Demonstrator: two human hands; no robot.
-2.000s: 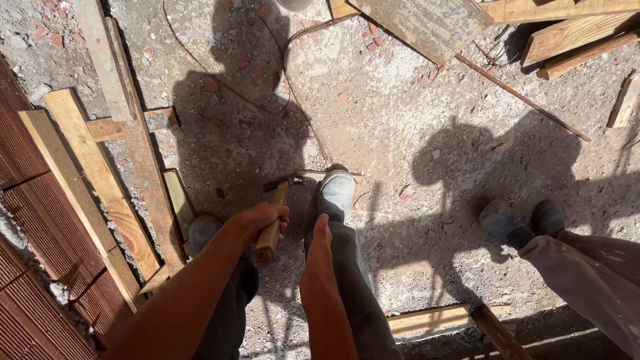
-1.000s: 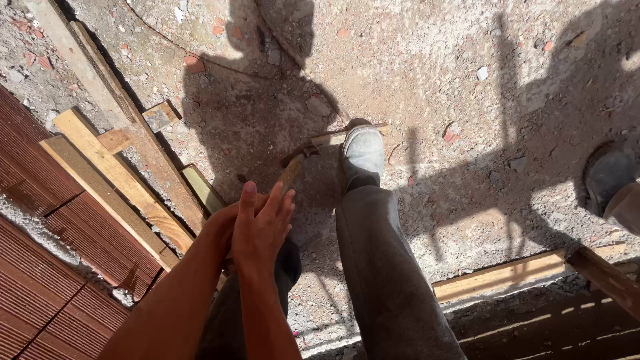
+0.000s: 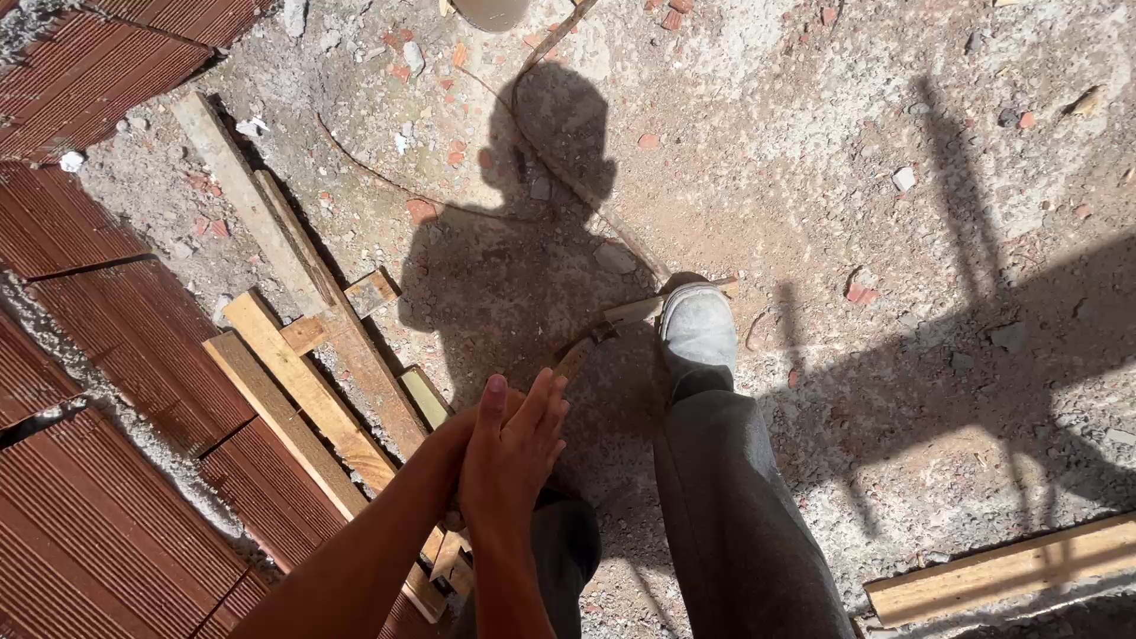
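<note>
My left hand (image 3: 457,426) is wrapped around a hammer's wooden handle (image 3: 577,355), mostly hidden behind my right hand (image 3: 515,444). That right hand lies against the left one, its fingers extended and slightly apart. Beyond the fingertips, the dark metal hammer head (image 3: 604,332) is low by a narrow wooden strip (image 3: 635,311); whether they touch cannot be told. A dusty shoe (image 3: 699,324) presses across the strip, whose right end sticks out past the toe.
Wooden boards (image 3: 311,390) lie at the left beside a wall of ribbed red hollow bricks (image 3: 115,328). A bent rod (image 3: 577,182) crosses the rubble-strewn floor (image 3: 799,177). Another board (image 3: 1003,572) lies at lower right. The rim of a round container (image 3: 491,13) shows at the top.
Two seconds ago my right hand was apart from the left; now it rests against it. The hammer head has moved beside the strip. The other person's legs have left the view, which has shifted.
</note>
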